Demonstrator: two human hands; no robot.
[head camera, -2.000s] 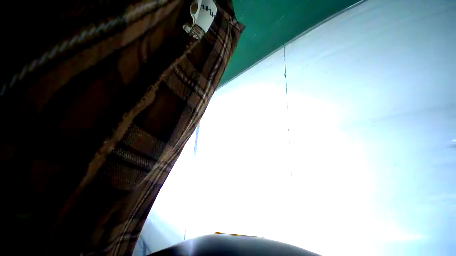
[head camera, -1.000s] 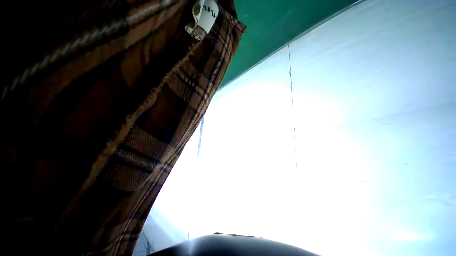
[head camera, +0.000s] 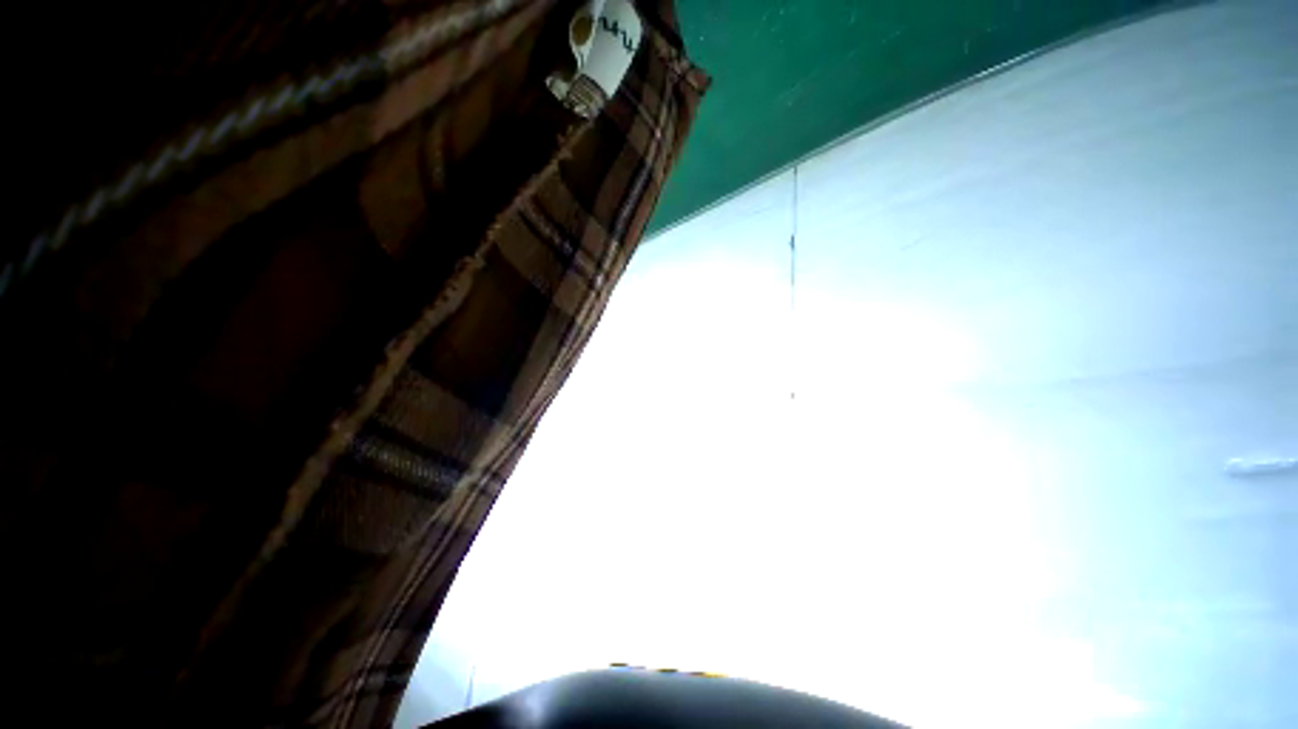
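Neither of my hands is in the picture. Brown plaid cloth (head camera: 427, 442) with dark and pale check lines fills the left side, very close to the lens, and hides what lies behind it. A small whitish piece (head camera: 608, 54) with dark lettering is at the cloth's upper edge. No tool or part is seen in a hand.
A large glaring white surface (head camera: 1167, 285) fills the middle and right, with a thin dark vertical line on it. A green area (head camera: 826, 86) lies beyond its upper edge. A smooth dark curved object (head camera: 655, 701) stays at the bottom edge.
The view has shifted slightly: the line on the white surface sits further left, and a short pale mark shows at the right. The cloth's edge has moved a little right.
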